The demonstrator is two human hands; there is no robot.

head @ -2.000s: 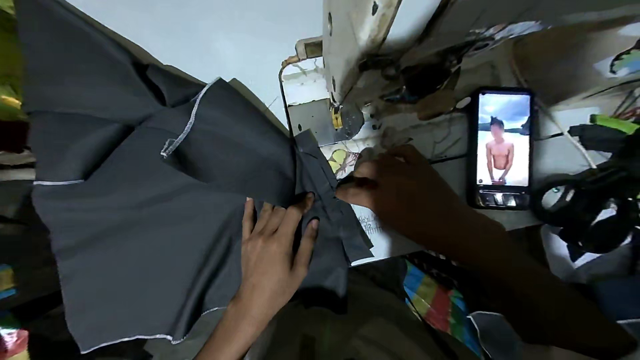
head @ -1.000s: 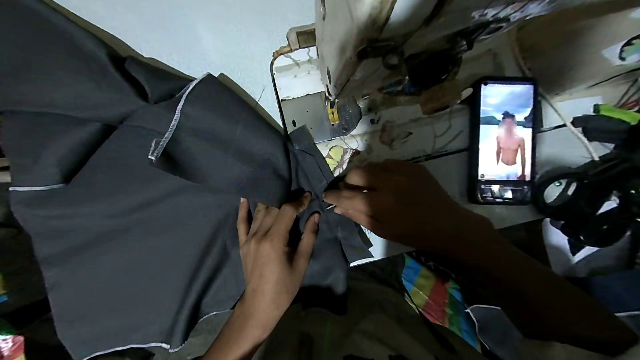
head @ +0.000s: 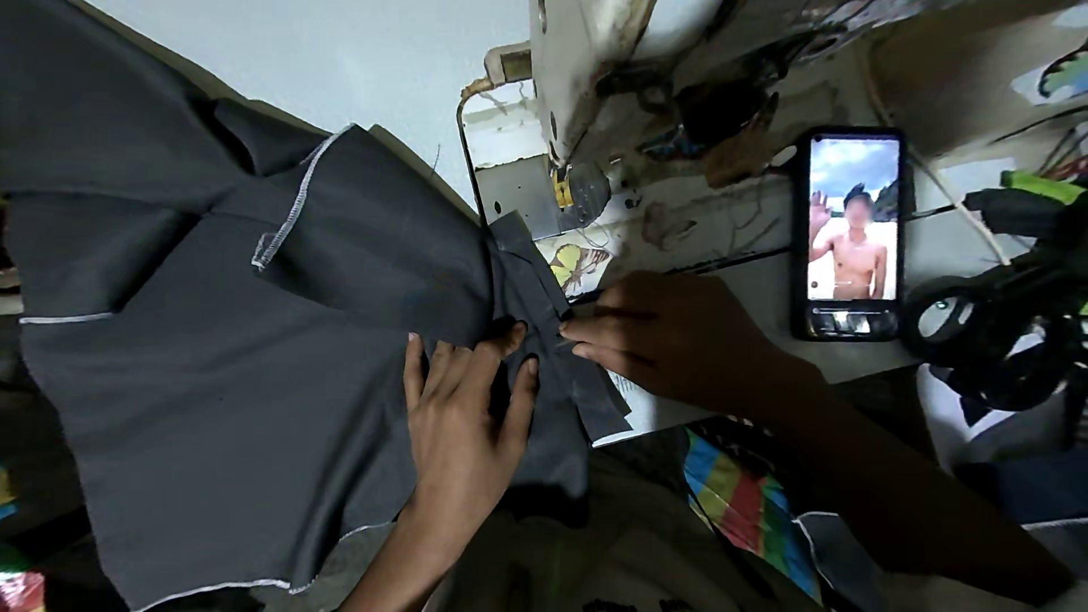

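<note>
A large dark grey fabric piece (head: 229, 365) with white overlocked edges spreads over the left and middle of the head view. My left hand (head: 467, 399) lies on it, fingers spread and pressing down near a narrow folded strip (head: 548, 314). My right hand (head: 663, 340) comes from the right, thumb and forefinger pinching the strip's right edge. Just above the strip stand the presser foot (head: 562, 187) and metal needle plate (head: 518, 195) of a sewing machine (head: 586, 68). The strip lies below the foot, not under it.
A smartphone (head: 852, 323) with a lit screen lies right of the machine. Beside it are black-handled scissors (head: 952, 319) and a green object (head: 1041, 185). A butterfly sticker (head: 574, 263) is on the machine bed. Multicoloured striped cloth (head: 748, 510) hangs below the table edge.
My right hand has moved slightly down along the strip since the first frame. My left hand has stayed on the fabric. The picture on the phone has changed.
</note>
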